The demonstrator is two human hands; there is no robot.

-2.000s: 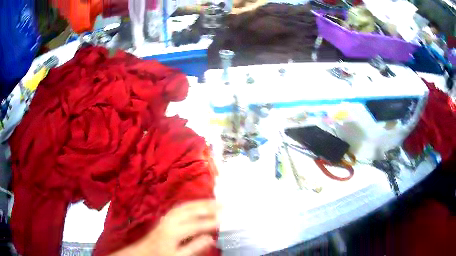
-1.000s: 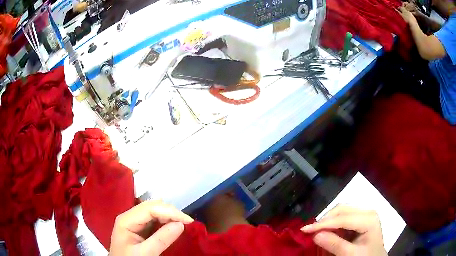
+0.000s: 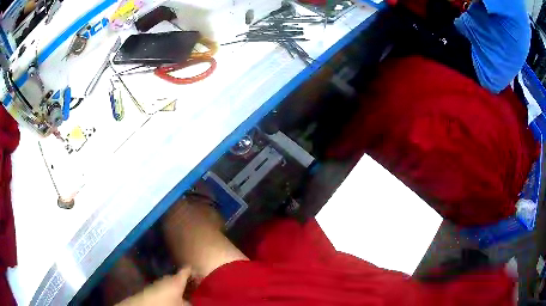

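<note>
A red garment piece stretches across the bottom of the view, over my lap. My left hand is at the bottom left, cut off by the lower edge, with its fingertips closed on the garment's left end. My right hand is not in view. The needle area of the sewing machine shows at the far left, with no fabric under it. More red fabric lies at the left rim.
On the white table lie a black phone, orange-handled scissors, a slim cutter and dark thin strips. A flat white shape is at right. Beyond are a heap of red fabric and a person's blue sleeve.
The view has swung right and down, so the table and machine have shifted left. My right hand has gone out of view. My left hand is lower, still at the red garment.
</note>
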